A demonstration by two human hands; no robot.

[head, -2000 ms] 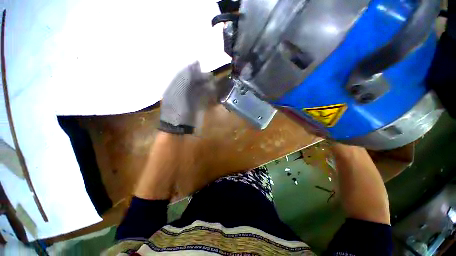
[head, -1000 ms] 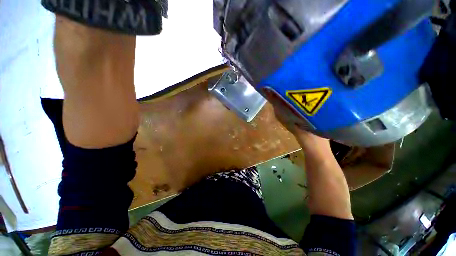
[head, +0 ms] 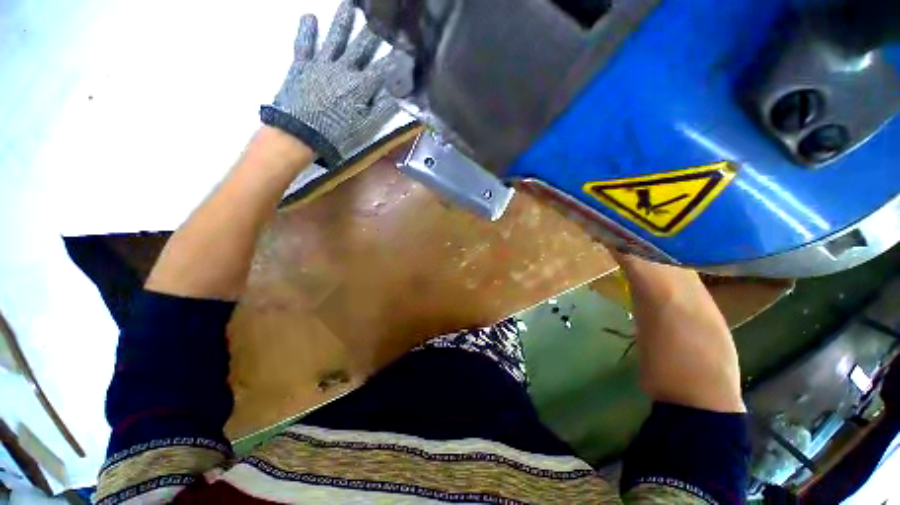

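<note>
The blue and grey straight knife cutting machine [head: 632,128] fills the upper right, its silver base plate [head: 456,176] at the edge of the lay. My left hand [head: 336,89], in a grey mesh glove with a dark wrist band, rests flat with fingers spread on the white paper marker [head: 178,108], just left of the machine. My right forearm reaches up under the motor; the right hand is hidden behind it. The fabric lay [head: 350,163] shows as a thick edge under the paper.
The brown wooden table [head: 395,256] lies between the lay and my body. A dark scrap [head: 334,379] is near its front edge. A long thin wooden ruler [head: 39,390] lies at the far left. A cardboard box [head: 760,298] stands below right, on the green floor.
My left hand came from low beside the base plate, passed up and left close to the camera, and is now flat on the paper beside the machine. The machine looks larger in view.
</note>
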